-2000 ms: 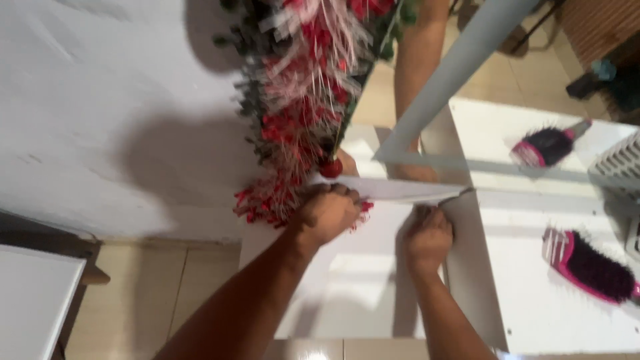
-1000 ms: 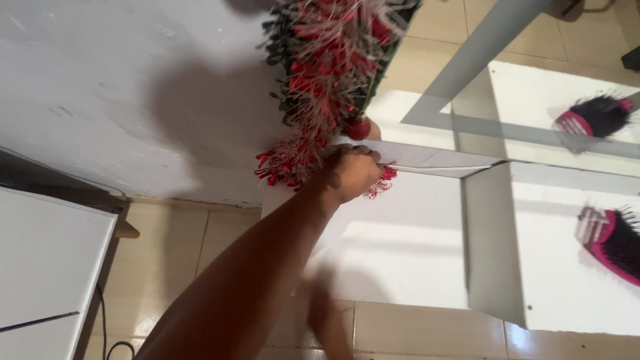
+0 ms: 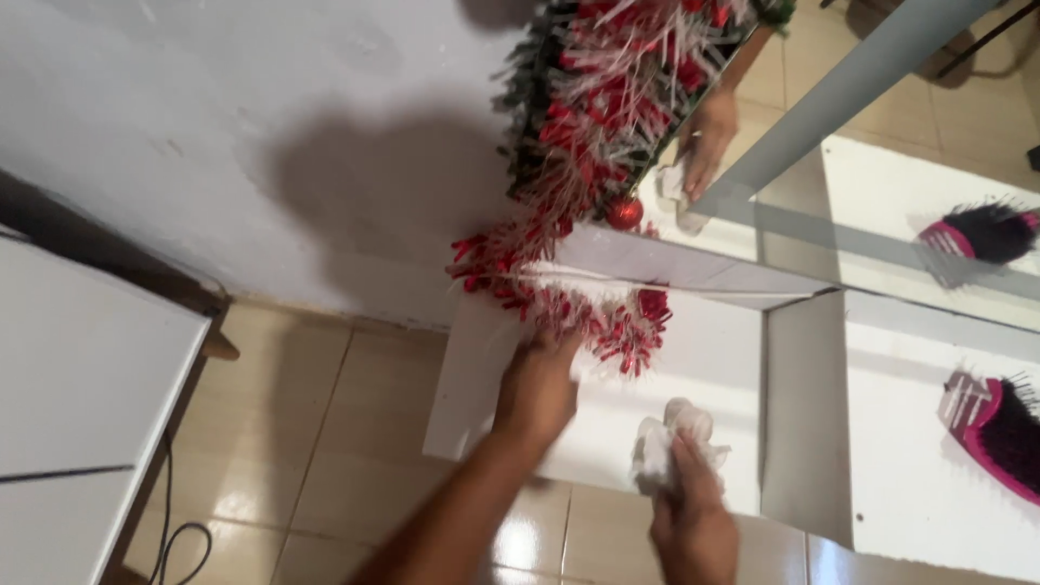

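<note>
Red and white tinsel garland (image 3: pixel 617 106) with green foliage hangs along the mirror's left edge, and its lower end curls over the white shelf (image 3: pixel 479 374). My left hand (image 3: pixel 540 378) touches the underside of that tinsel end; its fingertips are partly hidden, and whether they grip it is unclear. A red bauble (image 3: pixel 625 213) hangs just above. To the right, my right hand (image 3: pixel 695 504) holds a crumpled whitish cloth or tissue (image 3: pixel 678 443) over the front part of the shelf. The mirror (image 3: pixel 877 106) reflects a hand with a whitish wad.
A black-bristled pink hairbrush (image 3: pixel 1007 439) lies on the higher white surface at right, past a grey upright panel (image 3: pixel 804 414). At left is a white furniture top (image 3: pixel 89 390), with a black cable (image 3: pixel 175 536) on the tiled floor. The wall (image 3: pixel 203 106) rises behind.
My right hand, low and blurred one second ago, is now at the shelf with a whitish wad. My left hand has moved down from the mirror's base, and the tinsel end now spreads over the shelf.
</note>
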